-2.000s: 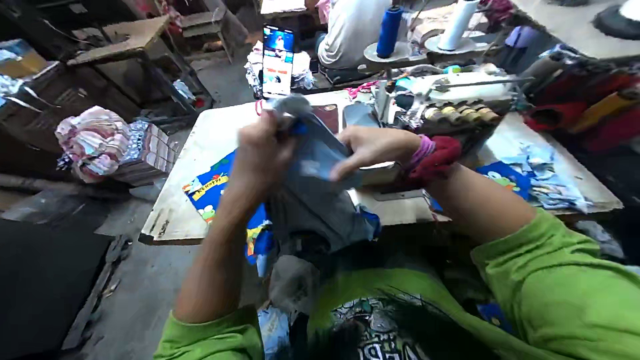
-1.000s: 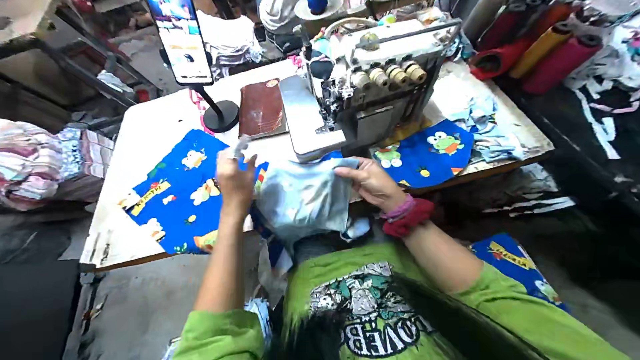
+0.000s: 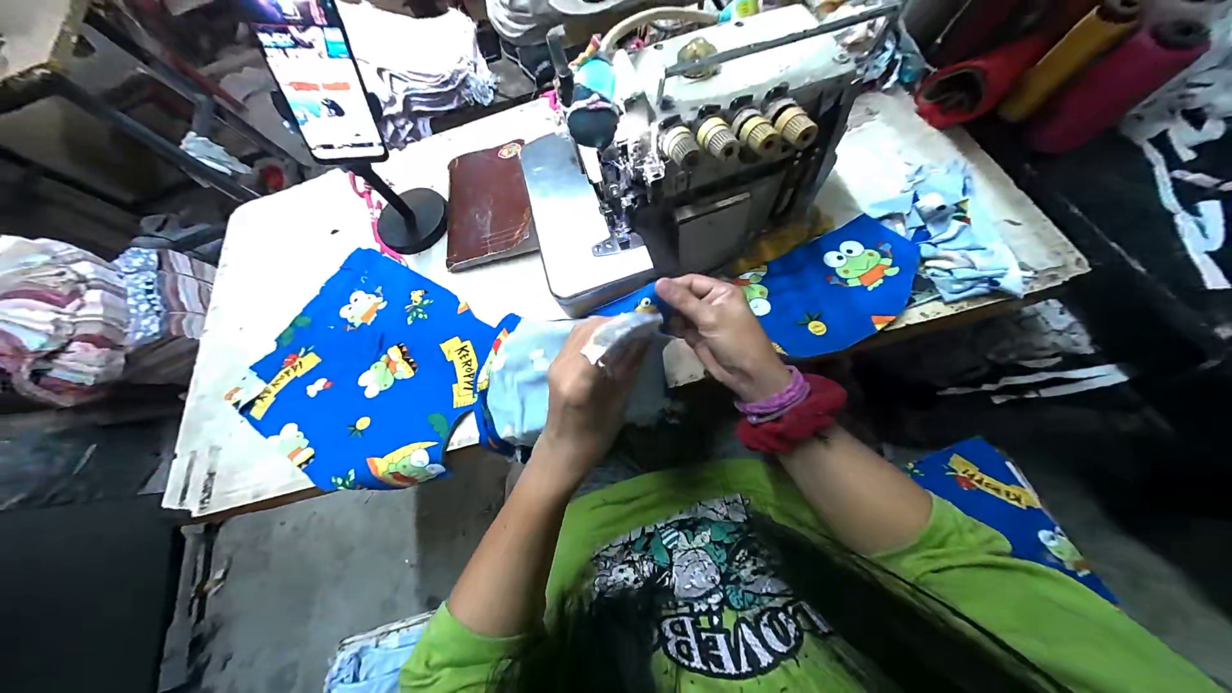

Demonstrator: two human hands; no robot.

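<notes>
My left hand (image 3: pixel 587 390) grips light blue fabric (image 3: pixel 529 371) with printed blue edging; something white covers a fingertip. Close beside it, my right hand (image 3: pixel 717 332) pinches a blue printed edge (image 3: pixel 647 300) of cloth between thumb and fingers. Both hands are just in front of the metal plate (image 3: pixel 587 231) of an overlock sewing machine (image 3: pixel 731 115). Left of them a blue printed fabric panel (image 3: pixel 371 380) lies flat, overhanging the table's front edge. Another blue printed piece (image 3: pixel 842 289) lies right of the machine's front. Folds and fingers hide part of the held cloth.
A phone (image 3: pixel 318 87) on a round-based stand (image 3: pixel 414 219) and a brown notebook (image 3: pixel 489 204) stand left of the machine on the worktable (image 3: pixel 245 279). Light blue scraps (image 3: pixel 962 236) lie at its right end. Stacked fabric (image 3: pixel 77 318) is at far left, fabric rolls (image 3: pixel 1107 77) at upper right.
The hands have come closer together; the light blue cloth, spread between them a second ago, is now bunched, with its blue printed edge pinched. The view has shifted toward the machine since the oldest frame.
</notes>
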